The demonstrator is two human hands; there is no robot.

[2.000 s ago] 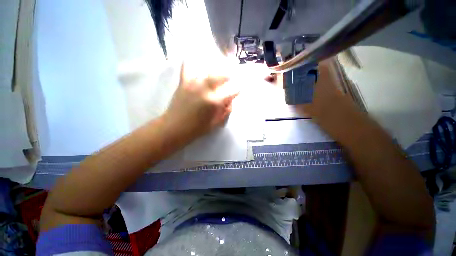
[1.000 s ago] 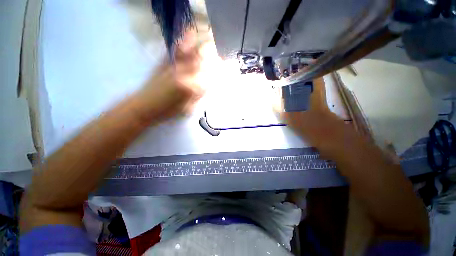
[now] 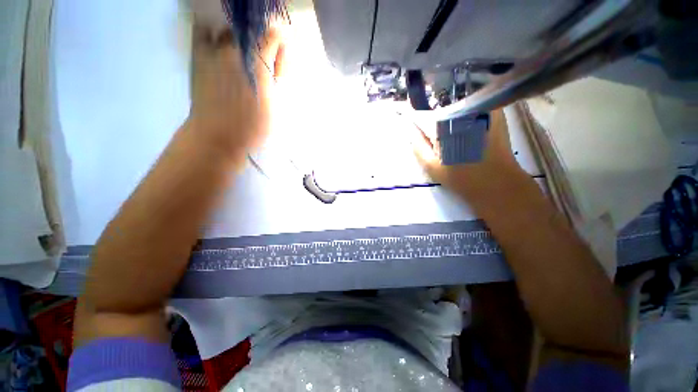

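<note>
My left hand point(image 3: 233, 88) is blurred at the back left, partly behind the dark thread tuft point(image 3: 246, 34); whether it holds fabric cannot be told. My right hand point(image 3: 476, 164) is at the bed right of the needle, partly hidden by the grey block point(image 3: 462, 140); its grip cannot be made out. The presser foot and needle point(image 3: 383, 83) are above a strongly glaring bed, where any fabric edge is washed out. The curved lever point(image 3: 318, 188) lies uncovered on the machine bed, at the end of a dark line.
Layered cream cut pieces hang at the left point(image 3: 40, 153), and another cream stack point(image 3: 605, 145) lies beyond my right wrist. Dark scissors point(image 3: 680, 214) are at the right edge. The ruler-marked front edge point(image 3: 344, 253) crosses before me; a red basket point(image 3: 226, 367) is below.
The pale piece over the bed's front edge has left that spot, exposing the lever and ruler. My left hand has moved back and left; my right hand remains near the grey block.
</note>
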